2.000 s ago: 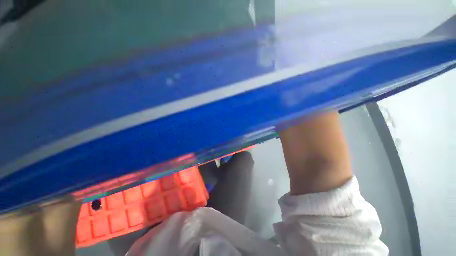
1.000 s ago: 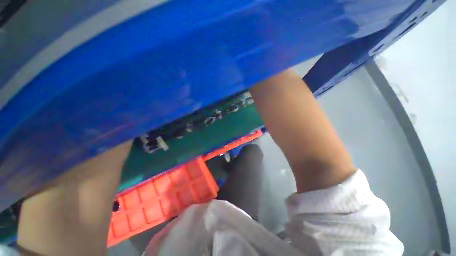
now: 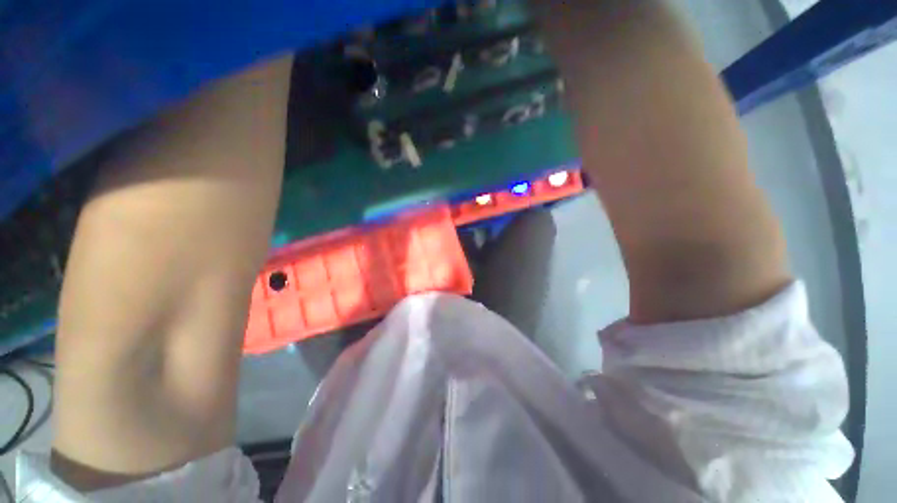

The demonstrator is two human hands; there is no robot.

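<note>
Both my forearms reach up and forward over the shelf. My left hand is hidden behind the blue shelf edge [image 3: 128, 74]; my right hand is cut off by the top of the picture. Under them lies a green mat [image 3: 334, 201] with rows of dark strips and small pale pieces [image 3: 396, 147]. A red compartment tray [image 3: 339, 280] lies at the mat's near edge, with one dark round unit [image 3: 278, 281] in a pocket. A second red tray [image 3: 511, 203] to its right holds several units lit white and blue [image 3: 520, 188].
A blue rack bar [image 3: 821, 49] slants at the upper right. Grey floor [image 3: 580, 295] shows beyond the right tray. My smock [image 3: 423, 393] touches or overlaps the near tray's front edge. A dark cable [image 3: 25, 403] curves at the lower left.
The blue shelf edge has shifted up and left in view, showing more of the mat, its rows and the lit units. Both forearms show further up the picture.
</note>
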